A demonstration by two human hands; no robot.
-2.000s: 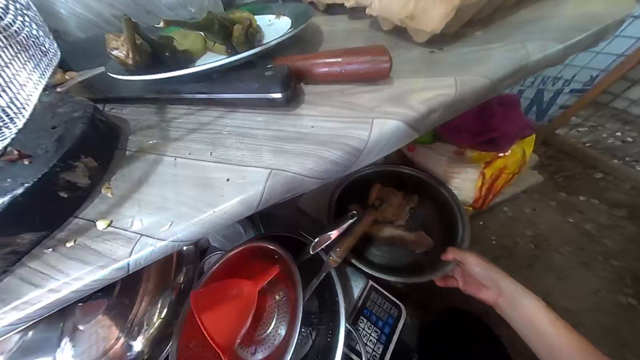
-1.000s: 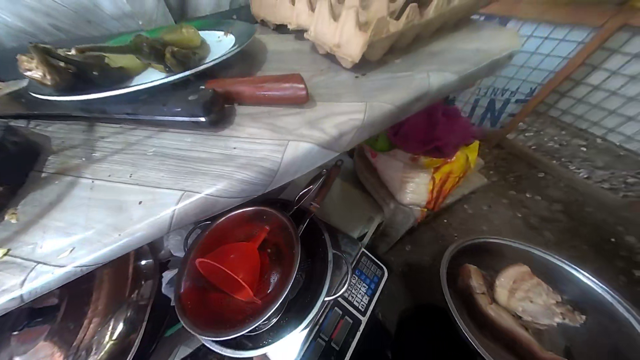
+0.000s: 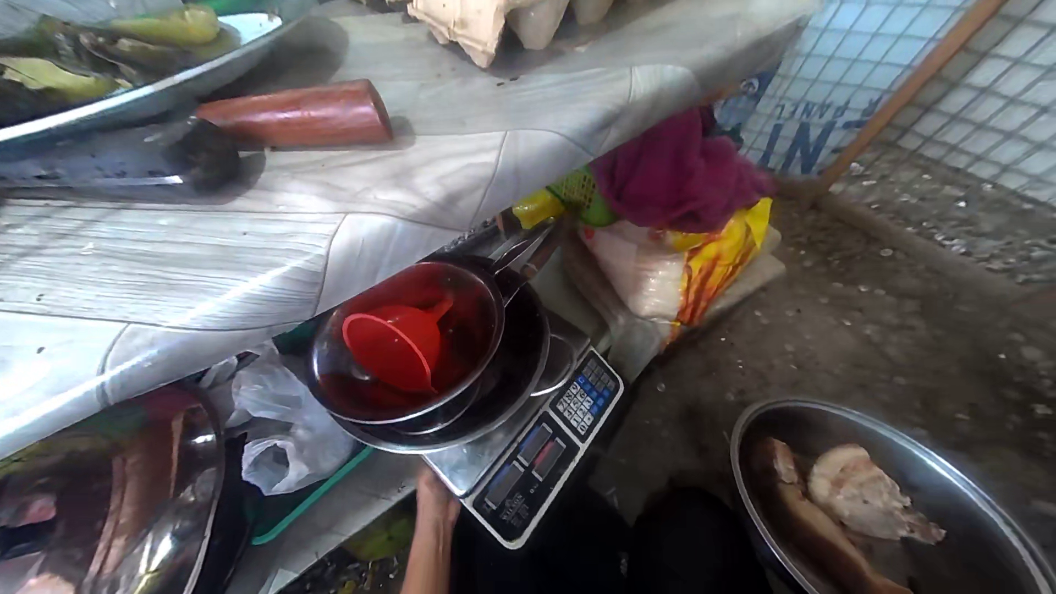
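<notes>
My left hand point(image 3: 437, 493) reaches up from the bottom edge to the near side of a digital weighing scale point(image 3: 528, 483), its fingers hidden at or under the scale. Stacked on the scale's metal plate are a dark pan point(image 3: 528, 363) and a metal pan point(image 3: 317, 363) with a red plastic funnel point(image 3: 394, 346) inside. My right hand is out of view. At the lower right, a round metal pan point(image 3: 740, 462) holds pieces of what looks like meat point(image 3: 858, 492); what supports this pan is hidden.
A wood-patterned table cover point(image 3: 247, 256) bears a wooden handle point(image 3: 301, 114), an oval plate point(image 3: 157, 78) of charred vegetables and an egg tray point(image 3: 495, 21). Below are a shiny metal bowl point(image 3: 216, 495), clear plastic bags point(image 3: 289, 445), a purple cloth point(image 3: 681, 177) and a yellow-red sack point(image 3: 718, 264).
The pan of meat, held at its rim by my right hand two seconds ago, is now at the lower right. That hand has left view, and my left hand has appeared at the scale.
</notes>
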